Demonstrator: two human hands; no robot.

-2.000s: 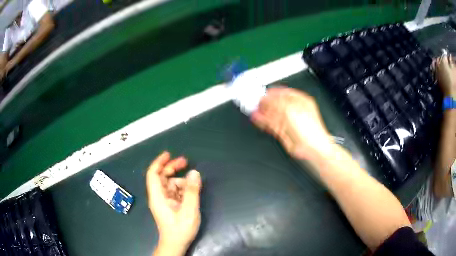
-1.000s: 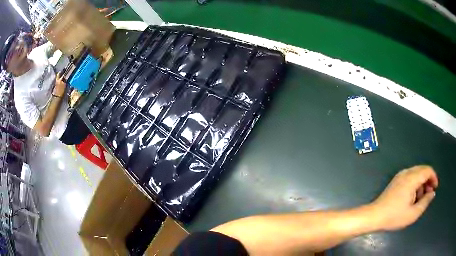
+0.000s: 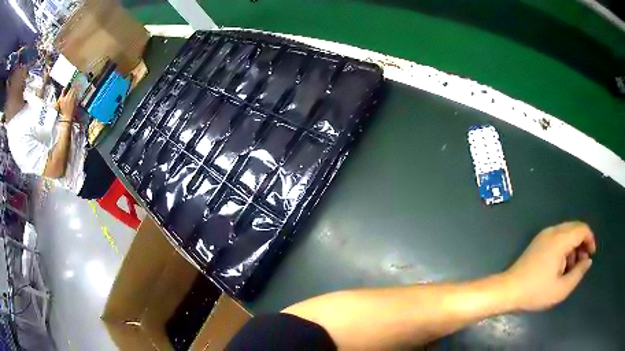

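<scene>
A phone circuit board (image 3: 490, 164) lies on the dark green bench at the right. Its white keypad area points to the back and its blue end to the front. My left hand (image 3: 556, 266) is in front of the board and to its right, not touching it. The fingers are loosely curled with a gap to the thumb, and nothing shows in them. My right hand is out of the picture.
A black blister tray (image 3: 240, 137) covers the bench left of the board. Below its edge stands an open cardboard box (image 3: 147, 281). A person (image 3: 51, 134) sits far left beside a blue item (image 3: 108, 97). A white strip (image 3: 507, 113) borders the green conveyor (image 3: 438, 34).
The view has swung left, bringing the blister tray, box and seated person in. My right hand and the item near it have left the picture. My left hand has barely moved since one second ago.
</scene>
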